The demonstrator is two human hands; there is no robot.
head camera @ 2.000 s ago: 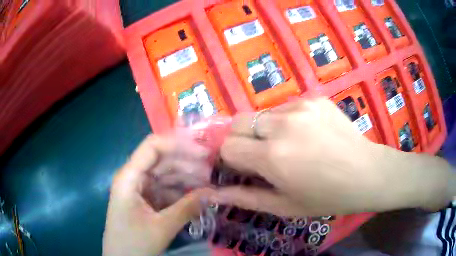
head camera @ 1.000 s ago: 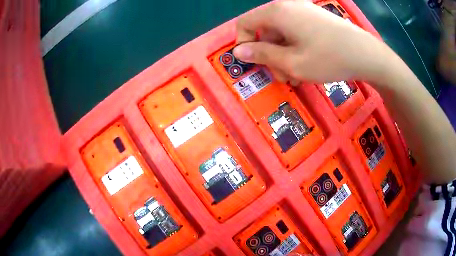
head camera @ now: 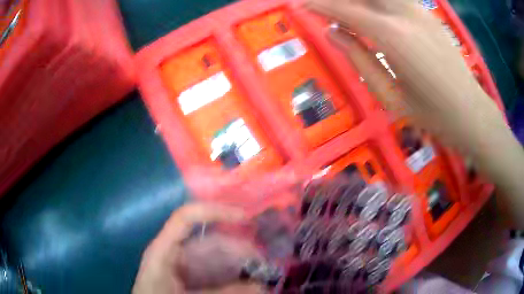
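Note:
The foam tray [head camera: 296,152] is red-pink and holds several orange phone housings [head camera: 201,120], each with a white label and a circuit patch. My left hand [head camera: 195,252] holds a clear plastic sheet of lens pieces [head camera: 350,229] over the tray's near side. The sheet shows rows of paired rings and covers some housings. My right hand [head camera: 390,51] is blurred over the upper right of the tray, its fingers near a housing there and cut off by the top edge; whether it holds anything cannot be told.
A stack of red-pink foam trays [head camera: 63,80] stands at the left. The glossy dark green bench [head camera: 86,189] lies below and beside it. Thin orange sticks [head camera: 23,278] lie at the lower left edge. A striped sleeve [head camera: 505,275] shows at the lower right.
Since one second ago, the left hand and the lens sheet have come into view over the near side of the tray. The view has shifted, and the right hand now appears higher and blurred.

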